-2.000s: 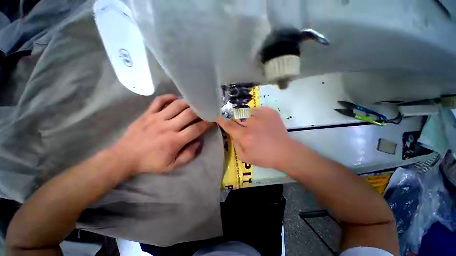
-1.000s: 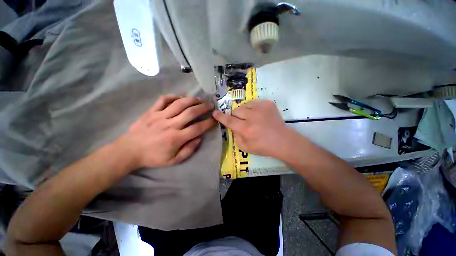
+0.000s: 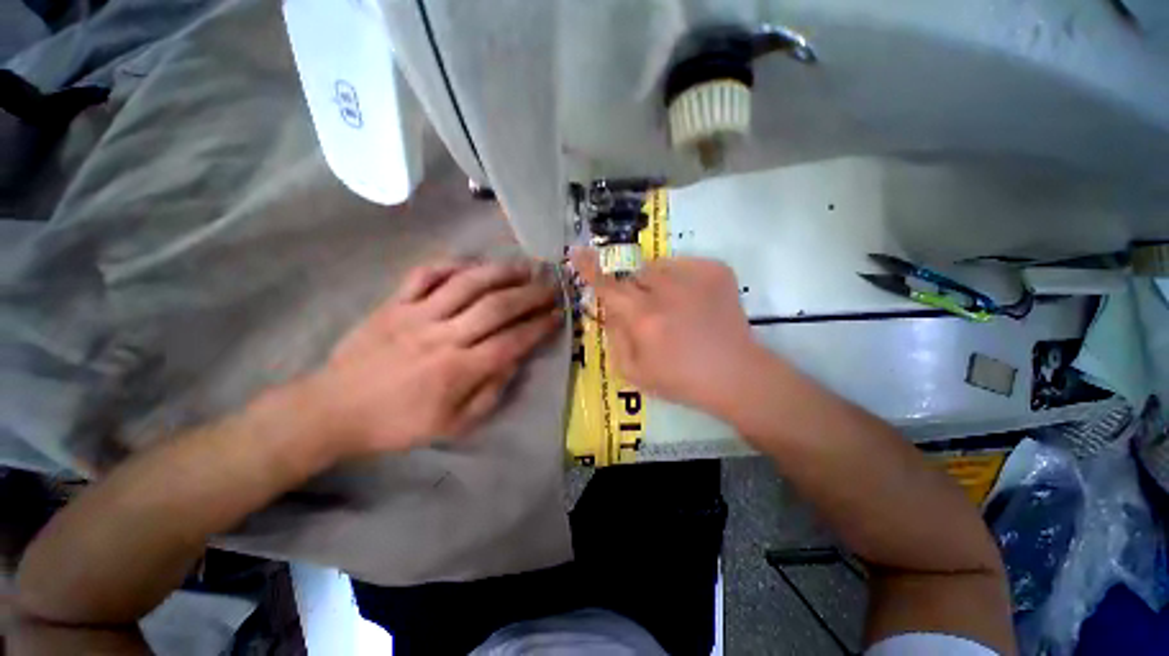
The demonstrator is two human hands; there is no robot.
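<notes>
A large grey-taupe garment panel (image 3: pixel 436 513) lies left of the needle area and hangs over the table's front edge. My left hand (image 3: pixel 430 359) lies flat on it, palm down, fingertips at the panel's right edge. My right hand (image 3: pixel 679 327) is just right of that edge, its index finger and thumb by the small guide fitting with a ribbed whitish knob (image 3: pixel 621 258). The white sewing machine arm (image 3: pixel 897 90) covers the top. The needle and presser foot are hidden, and whether my right fingertips pinch the edge is unclear.
Yellow printed tape (image 3: pixel 609 417) runs along the bed under my right hand. Green and black thread snips (image 3: pixel 929 287) and a small grey-brown block (image 3: pixel 991 374) lie on the table at right. A white oblong lamp or sensor unit (image 3: pixel 353 109) hangs upper left. Plastic bags (image 3: pixel 1070 525) are lower right.
My right index finger has moved up from the cloth edge towards the guide knob. My left hand has shifted slightly back, still flat on the cloth. The view has moved slightly.
</notes>
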